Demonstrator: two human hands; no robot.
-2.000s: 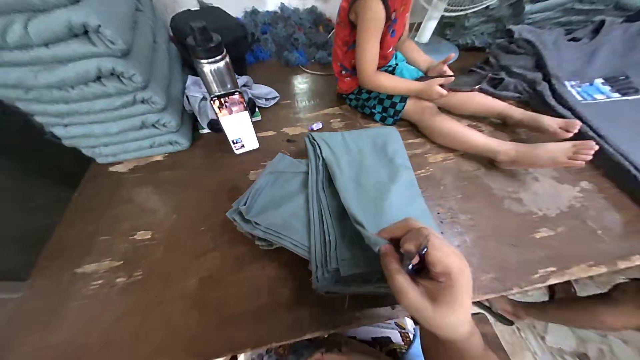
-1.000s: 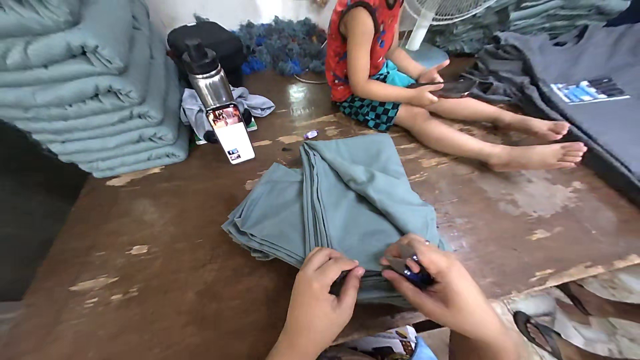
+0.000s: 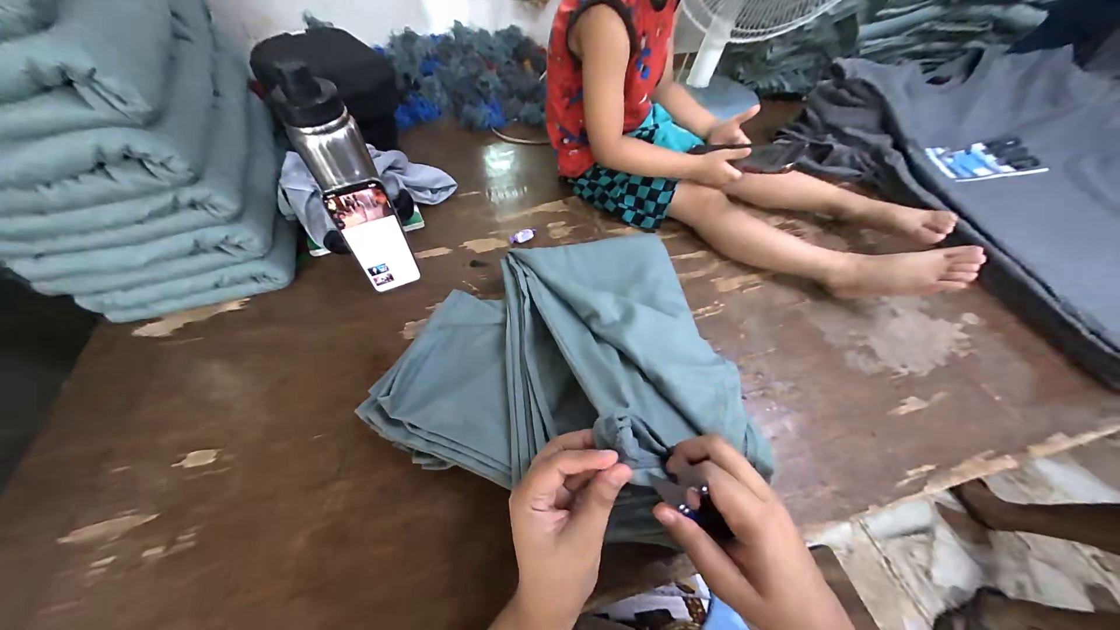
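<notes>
Folded grey-green cloth pieces (image 3: 612,324) lie in an overlapping pile near the middle of the wooden table. My left hand (image 3: 569,516) pinches a gathered bit of the top cloth at the pile's near edge. Close beside it on the right, my right hand (image 3: 739,534) holds a small dark cutting tool, likely thread snips (image 3: 678,497), with its pointed blade toward the gathered cloth. The fingers hide most of the tool's handle.
Tall stacks of folded grey-green cloth (image 3: 149,175) stand at the left. A phone (image 3: 376,236) leans on a steel bottle (image 3: 328,144). A seated person's bare legs (image 3: 770,227) stretch across the far right, beside dark grey garments (image 3: 1006,201). A fan (image 3: 726,26) stands behind.
The left hand, out of view at first, has come to the pile's near edge beside the right hand. A corner of the top cloth is now bunched up between the hands.
</notes>
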